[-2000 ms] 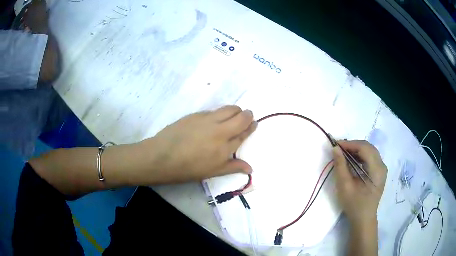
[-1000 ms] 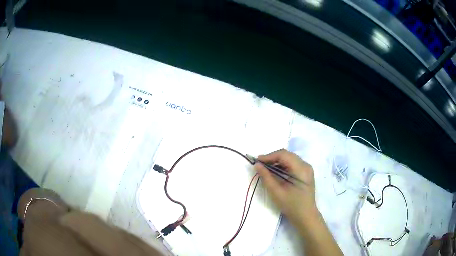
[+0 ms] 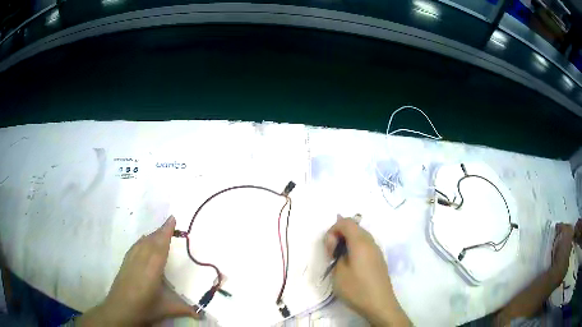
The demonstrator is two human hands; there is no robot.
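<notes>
The white panel (image 3: 246, 255) lies in front of me, cut off by the bottom edge. Red and black wires (image 3: 237, 188) curve across it, with a small black connector (image 3: 289, 188) at the top right and another (image 3: 284, 311) at the bottom. A black jack (image 3: 205, 299) sits at its lower left. My left hand (image 3: 143, 274) is at the panel's left edge, fingertips at a black end piece and thumb near the jack; whether it grips is unclear. My right hand (image 3: 357, 262) holds dark tweezers (image 3: 336, 255) at the panel's right side.
A neighbouring wired panel (image 3: 478, 230) lies to the right, with another person's arm (image 3: 542, 287) beyond it. A white cord loop (image 3: 411, 121) reaches the dark green conveyor belt (image 3: 255, 76). A crumpled clear film (image 3: 389, 175) lies between the panels.
The view has swung round. My left hand has come back to the panel's left edge. My right hand has left the upper right wire and moved off to the right; the tweezers now point down.
</notes>
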